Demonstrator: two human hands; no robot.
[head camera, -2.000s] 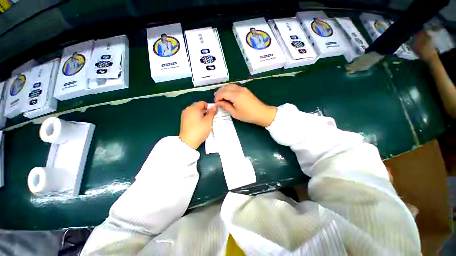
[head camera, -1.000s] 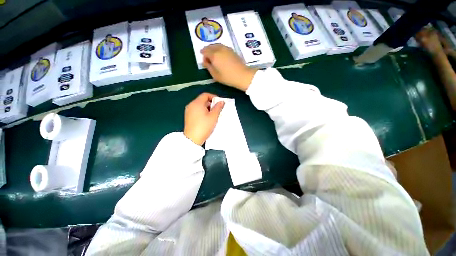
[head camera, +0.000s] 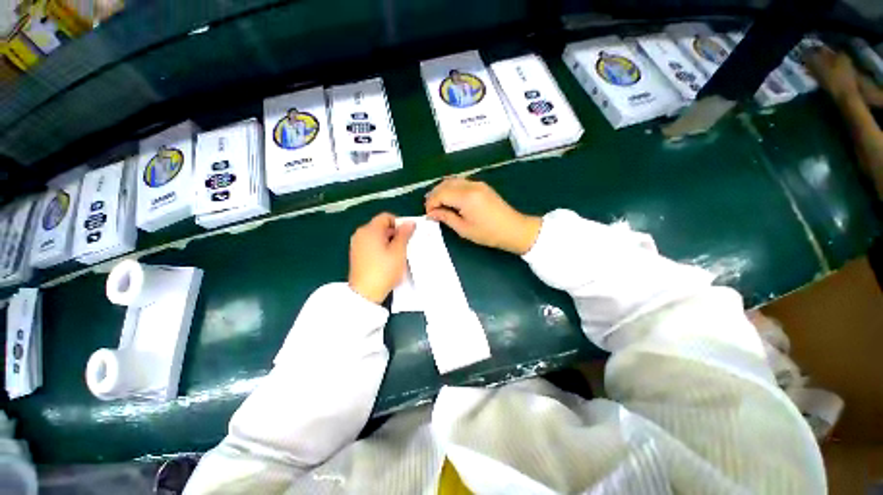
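Note:
A long white sticker strip (head camera: 447, 300) lies upright on the dark green surface in front of my body, with its far end raised at my fingers. My left hand (head camera: 380, 256) grips the strip's upper left side between thumb and fingers. My right hand (head camera: 481, 215) is at the strip's top right corner, its thumb and fingertips close together; whether they hold a sticker or the strip's edge is too small to tell. A white retail carton with a round yellow-and-blue emblem (head camera: 465, 101) stands beyond my hands, beside a text-face carton (head camera: 536, 104).
More cartons (head camera: 298, 140) stand in a row beyond a pale edge line. Two white rolls (head camera: 125, 282) sit on a white tray (head camera: 160, 334) at left, near a narrow white stack (head camera: 23, 343). A dark post (head camera: 750, 60) and another person's hand (head camera: 831, 70) are upper right. A brown box (head camera: 837, 334) is lower right.
My right hand has come back from the emblem carton to the top of the strip. The cartons have shifted right in view. My left hand has stayed on the strip.

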